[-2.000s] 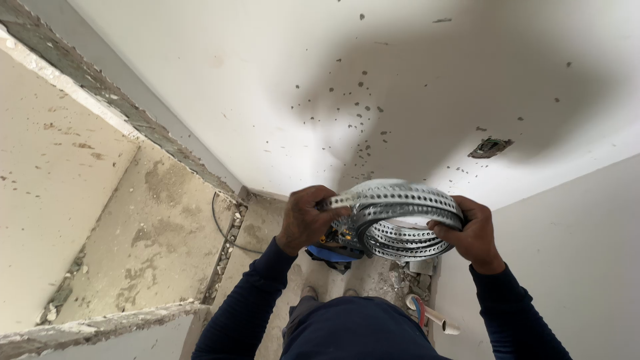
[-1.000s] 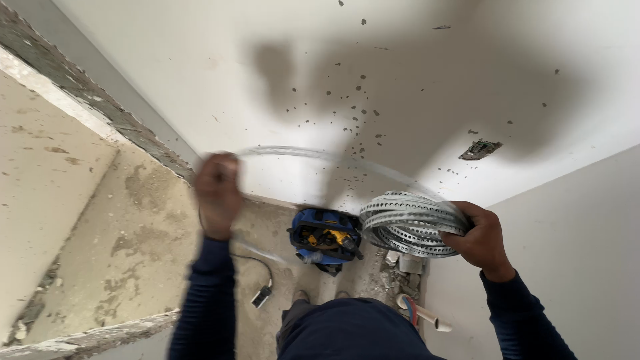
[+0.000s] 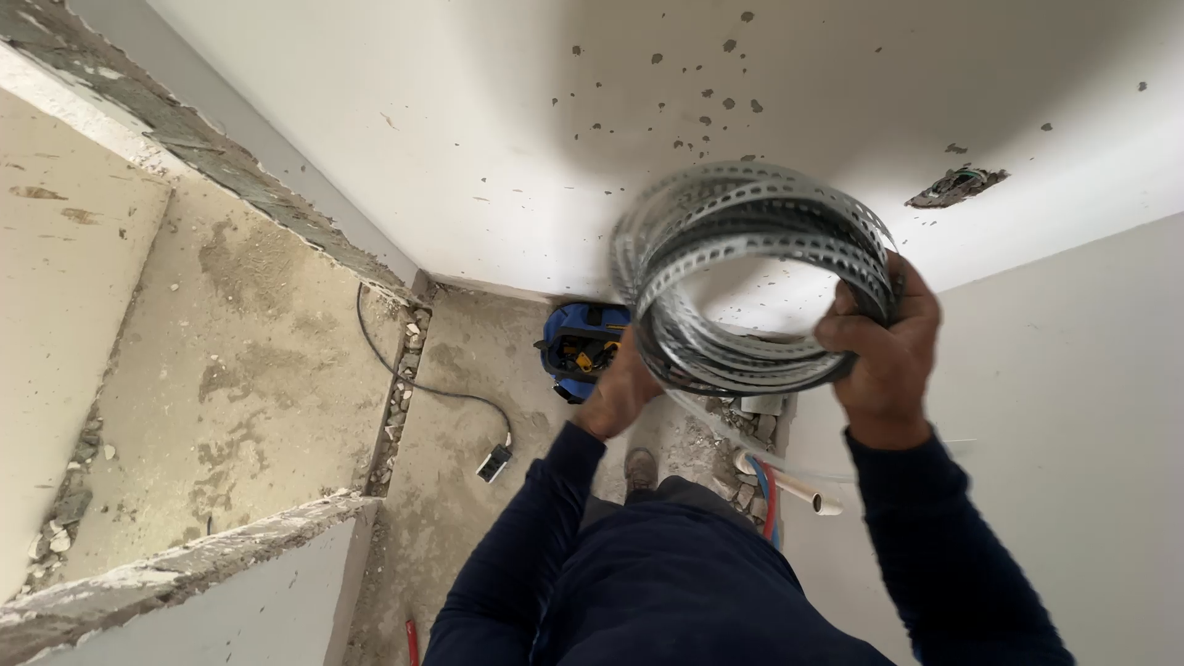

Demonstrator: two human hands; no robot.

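A coil of perforated metal strap point(image 3: 768, 245) hangs in front of my body, its many loops partly blurred. My right hand point(image 3: 883, 356) grips the loops at the coil's right side, with the thumb toward the middle. At the lower left of the coil is my left hand point(image 3: 629, 388); its fingers are hidden behind the loops, so its hold does not show. A blurred length of strap trails down and right beneath the coil.
A blue tool bag point(image 3: 566, 347) stands on the floor by the wall. A black cable runs to an outlet box point(image 3: 494, 462). Rubble, a pale pipe point(image 3: 800, 488) and red and blue tubes lie lower right. An opening with wires point(image 3: 957, 188) is in the wall.
My left hand, out to the left with a stretch of strap a second ago, has come back to the coil. The coil now shows its round opening more fully, still in my right hand.
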